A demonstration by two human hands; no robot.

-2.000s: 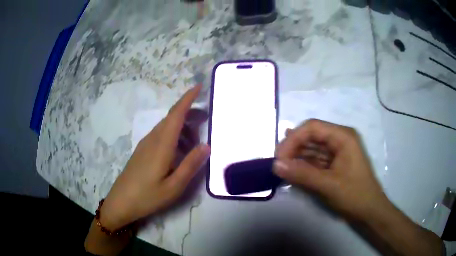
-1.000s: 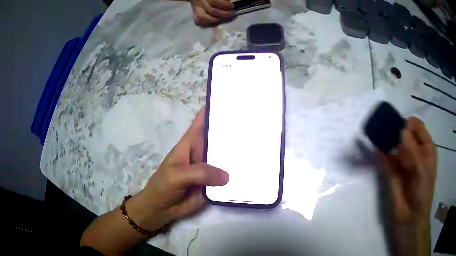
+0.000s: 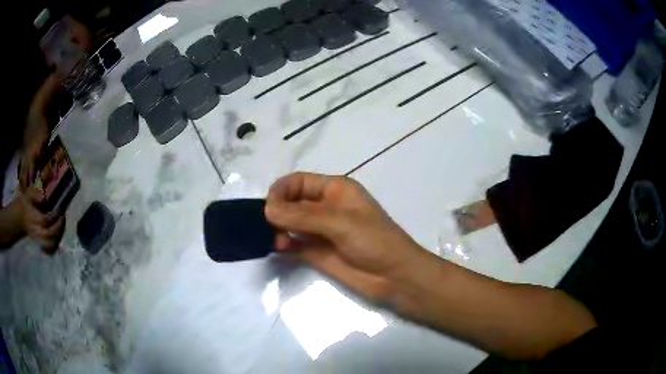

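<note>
My right hand (image 3: 350, 234) pinches a flat black rounded-square pad (image 3: 237, 230) by its right edge. The pad is held above the glossy white sheet (image 3: 182, 314), which reflects a bright patch of light. My left hand is not in view, and the phone it held earlier is not in view either. A single dark grey housing (image 3: 96, 227) stands on the marbled table at the left, apart from my hand.
Rows of dark grey housings (image 3: 219, 71) stand at the far side. Nearer are black lines and a round hole (image 3: 246, 131). Crinkled clear plastic (image 3: 526, 80), a blue bin (image 3: 610, 29) and dark cloth (image 3: 555, 190) lie right. Another person's hands hold a phone (image 3: 57, 179) at left.
The view has swung to the right. My left hand and the bright-screened phone have left the picture. My right hand still holds the black pad, now nearer the picture's middle.
</note>
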